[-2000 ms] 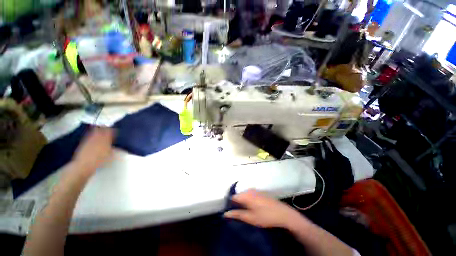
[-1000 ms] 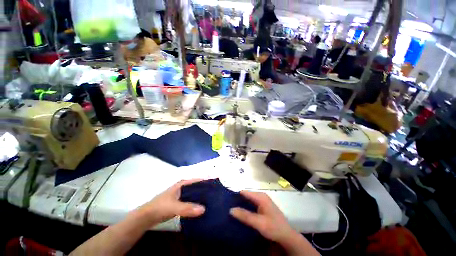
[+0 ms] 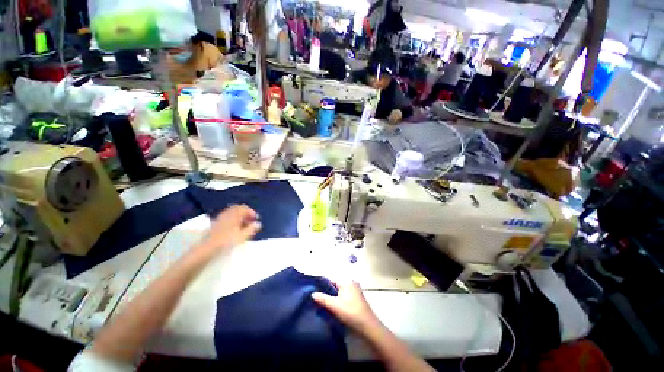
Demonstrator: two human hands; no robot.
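A navy cut panel (image 3: 269, 320) lies over the white table's front edge (image 3: 415, 312). My right hand (image 3: 349, 305) is on its right side, the thumb on the cloth and some fingers hidden. A second navy panel (image 3: 280, 207) lies flat left of the needle area and joins or overlaps a long navy piece reaching left. My left hand (image 3: 236, 224) is over this panel with curled fingers; whether it pinches the cloth cannot be told. The white JACK sewing machine (image 3: 451, 218) stands at the right, a yellow-green tag (image 3: 319, 212) hanging at its needle end.
A dark smartphone (image 3: 426, 260) rests under the machine arm, with a white cable (image 3: 510, 330) looping down. A cream-yellow machine (image 3: 65, 192) stands at the left. Black strips (image 3: 531, 312) hang at the right. Behind are a blue bottle (image 3: 326, 118), bags and people at other machines.
My left hand has left the front panel and moved up and left to the back panel. The front panel is now spread flatter on the table, with my right hand still on it.
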